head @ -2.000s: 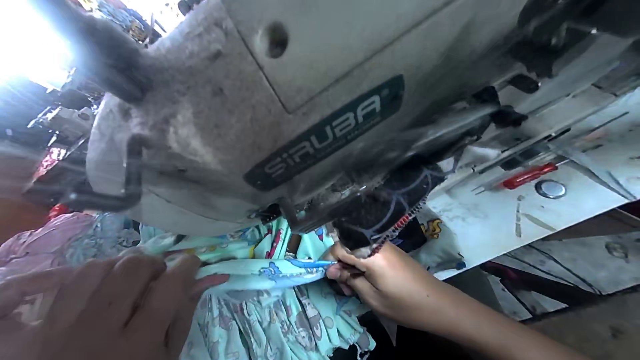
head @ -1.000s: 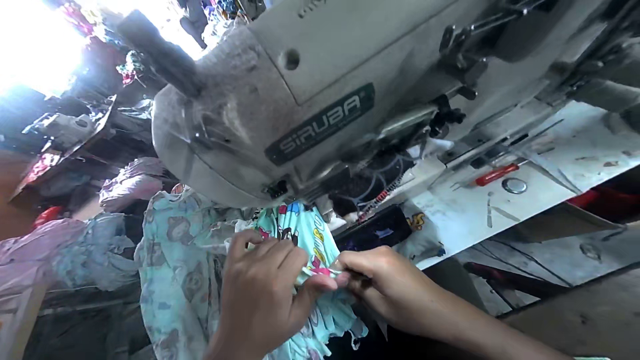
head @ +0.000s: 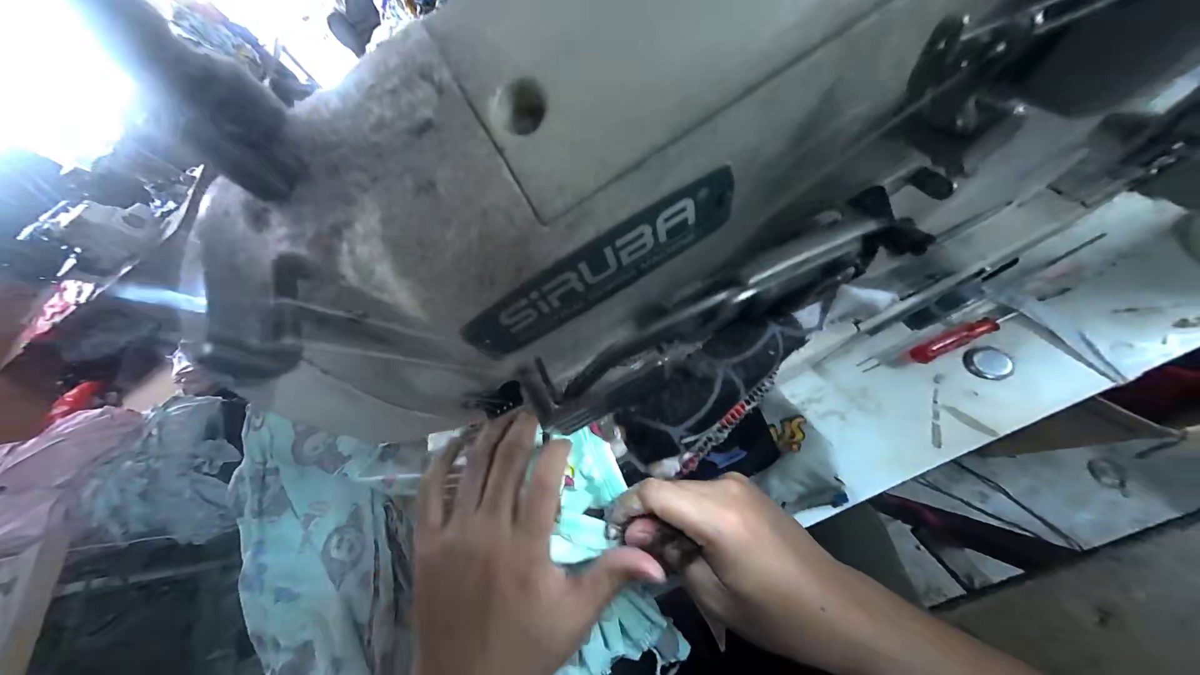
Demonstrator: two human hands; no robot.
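A Siruba sewing machine [head: 394, 187] fills the upper view, with its needle area just above my fingers. Mint-green printed fabric [head: 619, 628] with gathers lies under and between my hands; more of it hangs at the left. My left hand [head: 506, 553] rests flat on the fabric near the needle area, fingers spread and thumb out toward the right hand. With thumb and bent fingers, my right hand [head: 698, 539] pinches the fabric's edge. Its fingertips are partly hidden.
On the white machine table [head: 872, 422] at the right lie a red-handled tool [head: 954, 340] and a round metal piece [head: 989, 363]. Dark patterned cloth [head: 703, 384] sits beneath the machine arm. Pink fabric [head: 66, 459] is heaped at the left.
My left hand has gone from closed fingers on the fabric beside my right hand to lying spread near the needle area. The right hand still pinches the fabric. The view has moved nearer the machine.
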